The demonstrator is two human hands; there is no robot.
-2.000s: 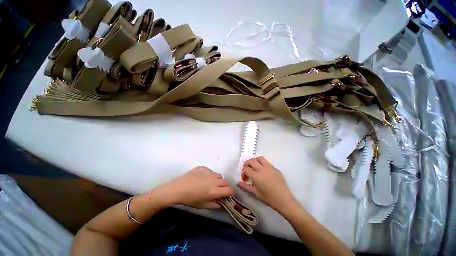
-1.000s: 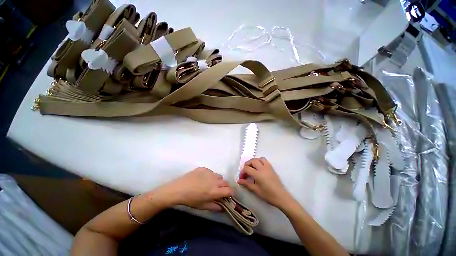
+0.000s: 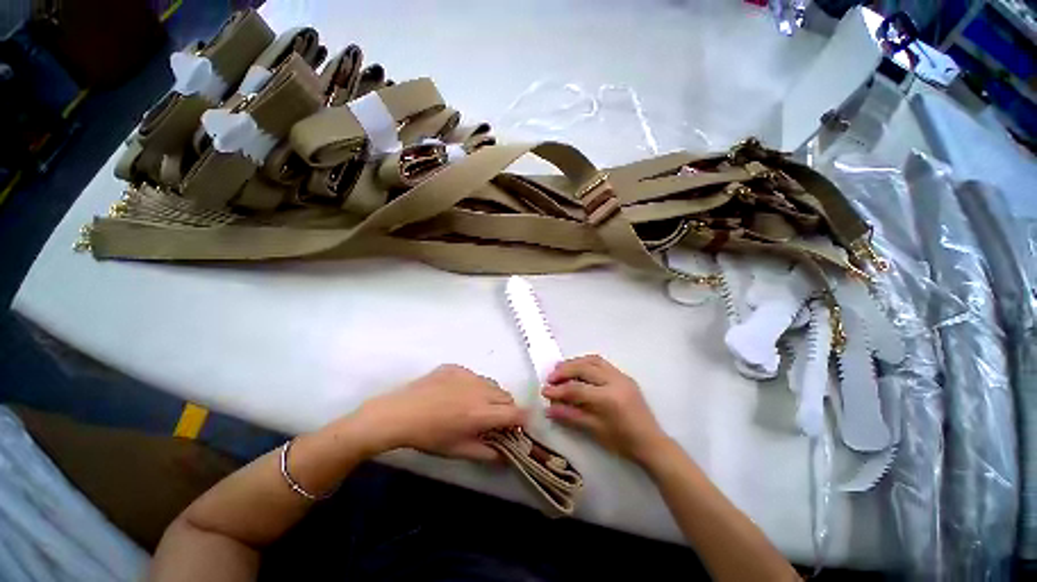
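My left hand (image 3: 461,415) is shut on a folded khaki strap bundle (image 3: 540,472) at the table's near edge. The bundle's looped end sticks out to the right of the hand, with some brown trim showing between its layers. My right hand (image 3: 591,400) pinches the near end of a white serrated wrap band (image 3: 531,324) between thumb and fingers. The band points away from me, tilted a little left, with its toothed edge to the right. The band's near end is hidden by the fingers. Band and bundle are apart.
Long khaki webbing straps (image 3: 500,233) lie across the table (image 3: 284,330), with gold hooks at both ends. Banded finished bundles (image 3: 273,114) are heaped at the far left. Loose white bands (image 3: 861,398) lie at the right, beside plastic-wrapped grey lengths (image 3: 927,341). Thin clear plastic lies at the back.
The white band's far end has swung left, and my right fingers have shifted slightly on its near end. My left hand still holds the bundle. The view has shifted a little.
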